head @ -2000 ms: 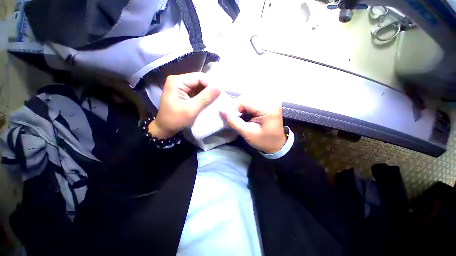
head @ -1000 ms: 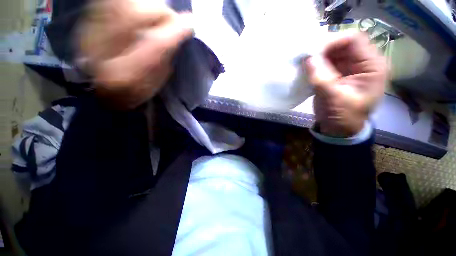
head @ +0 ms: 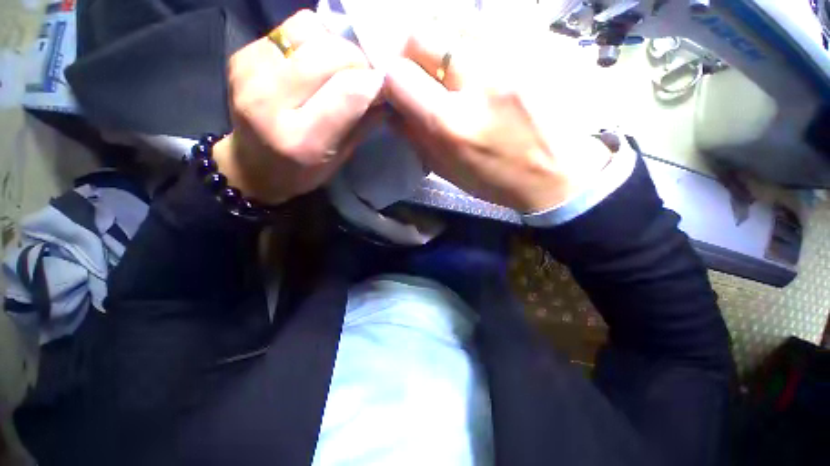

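The dark grey garment point(head: 155, 73) is heaped at the upper left, under and beside my left hand. Its pale inner material point(head: 387, 168) hangs below my hands at the table's front edge. My left hand point(head: 296, 114), with a ring and a dark bead bracelet, has its fingers closed on the garment. My right hand point(head: 482, 132) meets it fingertip to fingertip, pinching the cloth there too. The exact spot they grip is hidden by the fingers and by glare.
The sewing machine head point(head: 755, 45) with blue lettering is at the upper right. Scissors point(head: 675, 77) lie beside it. The table's front edge point(head: 473, 200) carries a measuring scale. Striped-looking grey and white cloth point(head: 68, 255) is heaped at lower left.
The small pale piece seen between my hands two seconds ago no longer shows there. My hands, apart and blurred one second ago, have come together on the garment, higher up than at first.
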